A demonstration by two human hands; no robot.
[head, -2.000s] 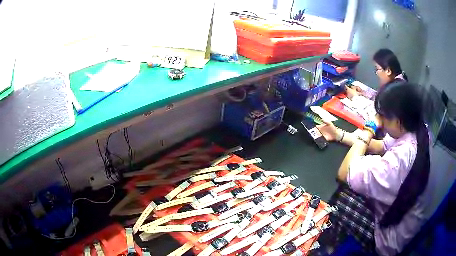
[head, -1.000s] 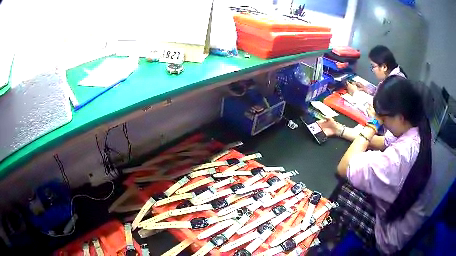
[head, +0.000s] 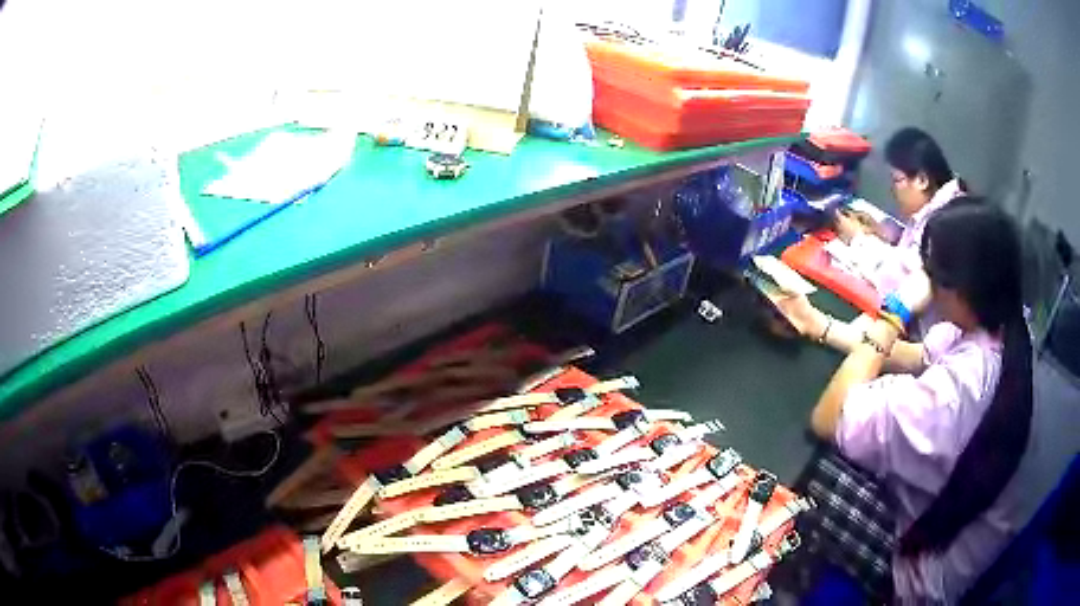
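Observation:
Many wristwatches with pale straps and small dark faces, one of them here (head: 487,541), lie in slanting, overlapping rows on a red-orange watch tray (head: 441,533) at the bottom centre. Another red-orange tray (head: 255,571) at the bottom left, cut off by the edge, holds a few pale straps. Behind the main tray more pale straps lie on a dim red surface. Neither my left hand nor my right hand is in the picture.
A green shelf (head: 391,219) bears a whitish slab (head: 89,255), paper, a single watch (head: 447,166), a number card and stacked orange trays (head: 699,101). Below are blue bins (head: 592,284) and a white cord. Two people in pink tops sit at the right, the nearer holding a dark flat object.
The view has shifted slightly, so the scene sits a little further right. The nearer person's dark flat object is tilted differently. The watches look unmoved.

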